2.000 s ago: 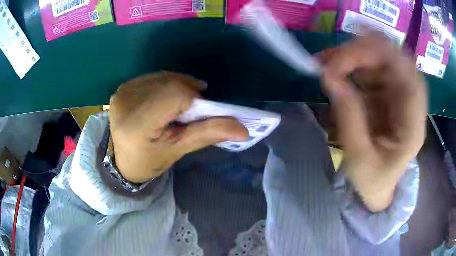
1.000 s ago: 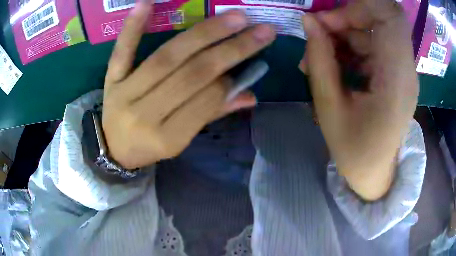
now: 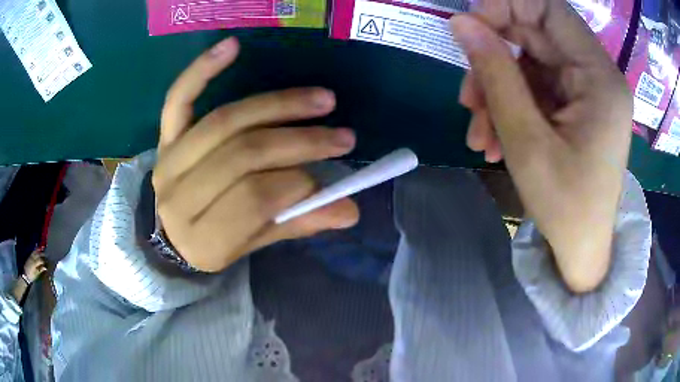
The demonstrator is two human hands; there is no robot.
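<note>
My left hand (image 3: 246, 171) holds a folded white label wad (image 3: 350, 184) between thumb and index finger, seen nearly edge-on; its other fingers are spread. My right hand (image 3: 552, 112) is at a pink smartwatch box (image 3: 341, 16) at the bench's far side. Its thumb and index finger are at the right part of a white warning label (image 3: 406, 31) lying on that box. The label shows a triangle mark at its left end. The fingers hide the label's right end, and I cannot tell whether they still grip it.
Another pink box (image 3: 224, 13) with a green corner lies to the left. More pink boxes (image 3: 647, 89) lie at the right. A printed label sheet (image 3: 46, 48) lies on the green bench (image 3: 119, 97) at upper left. Another person's hand (image 3: 34, 265) shows at the left edge.
My left hand has drawn back from the boxes, its wad now below the bench edge. The strip my right hand carried two seconds ago now appears on the box. The view has shifted.
</note>
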